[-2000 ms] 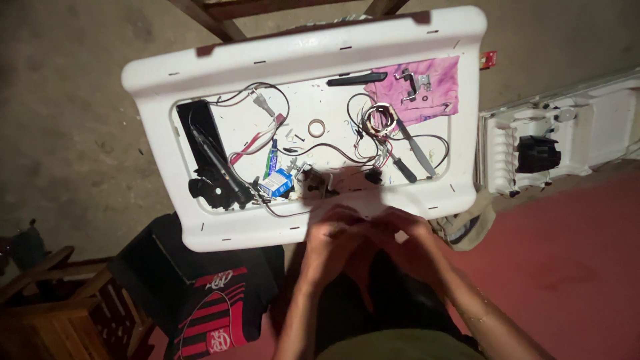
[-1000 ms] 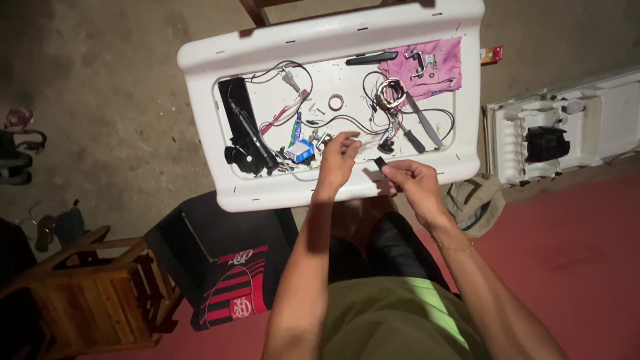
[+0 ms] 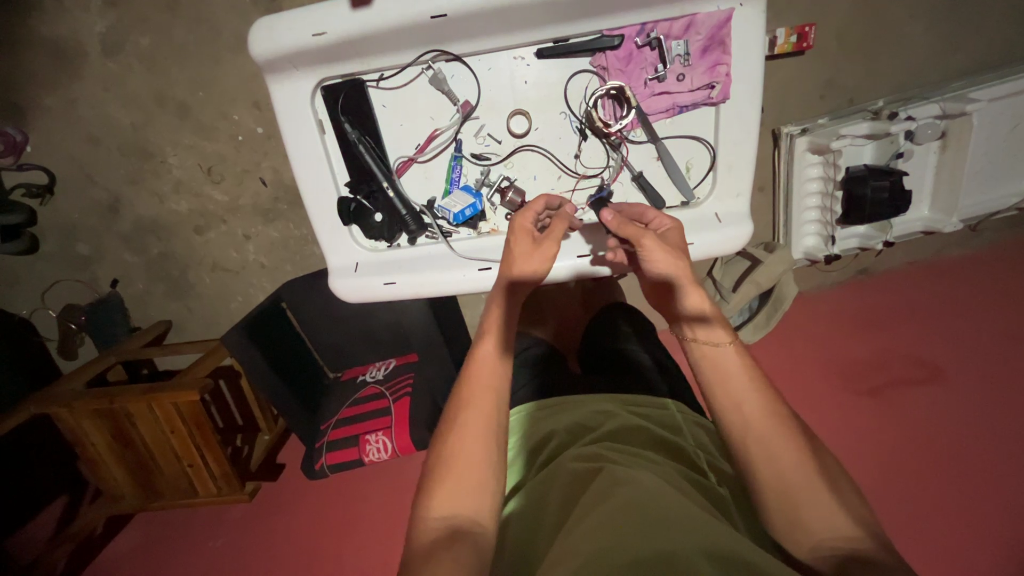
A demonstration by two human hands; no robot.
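My right hand (image 3: 644,240) grips a small dark part (image 3: 599,200) with thin wires at the tray's near edge. Beside it, my left hand (image 3: 544,236) has thumb and fingers curled together by a thin wire; whether it pinches the wire is unclear. Just beyond the hands lies a copper wire coil (image 3: 612,107) with attached leads. A small motor rotor (image 3: 509,194) is left of my left hand, next to a blue box (image 3: 461,205) and a glue tube (image 3: 454,170). A screwdriver (image 3: 646,189) and a grey-handled tool (image 3: 674,166) lie right of the coil.
The white plastic tray (image 3: 416,280) also holds a soldering iron (image 3: 384,180), a power plug (image 3: 442,82), a ring (image 3: 519,123) and a pink cloth (image 3: 704,72) with metal parts. A wooden chair (image 3: 144,448) stands at left, near a black-and-red garment (image 3: 376,416). A white appliance panel (image 3: 816,184) is at right.
My right hand has moved in beside the coil's wires with the dark part. My left hand has come closer to it. The view has shifted.
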